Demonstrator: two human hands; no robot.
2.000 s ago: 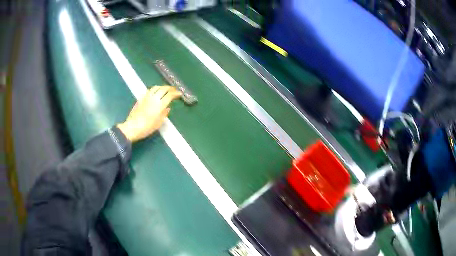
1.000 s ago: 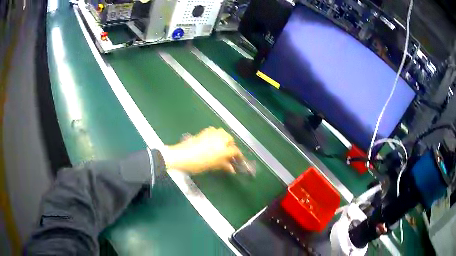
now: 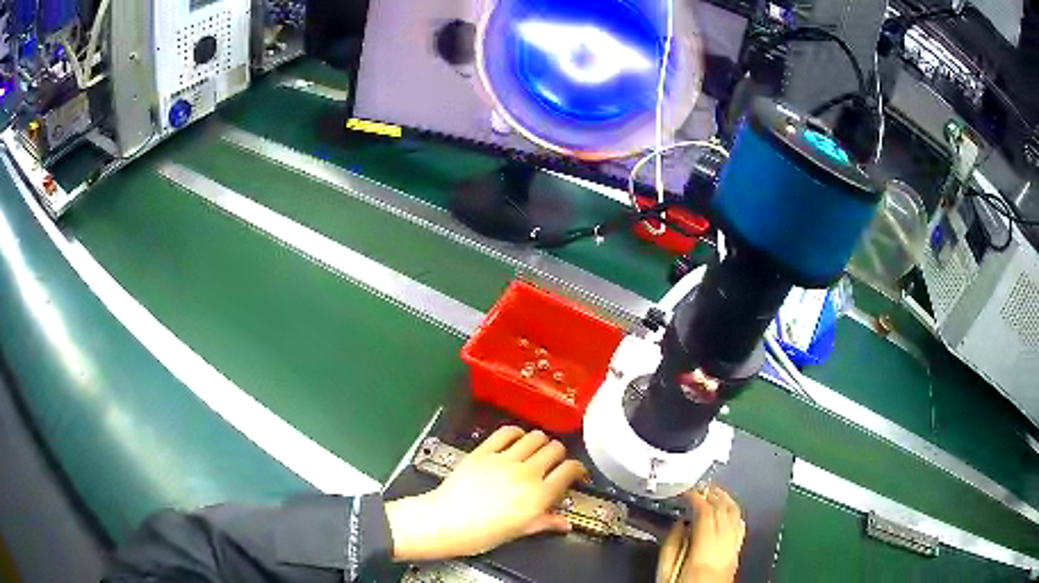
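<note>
A silver-grey carrier strip (image 3: 595,512) lies on the black mat (image 3: 758,478), partly under the microscope's white ring (image 3: 615,438). My left hand (image 3: 490,495) grips it from above, and its fingers hide the strip's middle. My right hand (image 3: 712,541) is right of the strip's end, cut off by the bottom edge. It holds a thin tan hand pick (image 3: 675,556), whose fine tip points left towards the strip. The black and blue microscope (image 3: 712,330) stands over the mat. The monitor (image 3: 422,68) shows a magnified round part glowing blue.
A red bin (image 3: 496,382) with several tiny parts stands left of the microscope. Another strip (image 3: 902,533) lies on the green bench at right. Part of a further strip (image 3: 456,573) shows at the bottom edge. White cables hang behind the microscope. Equipment cabinets stand at back left and right.
The view has turned right. My left hand has moved from the green bench onto the mat with a strip. My right hand has come into view, and the monitor now shows a magnified part.
</note>
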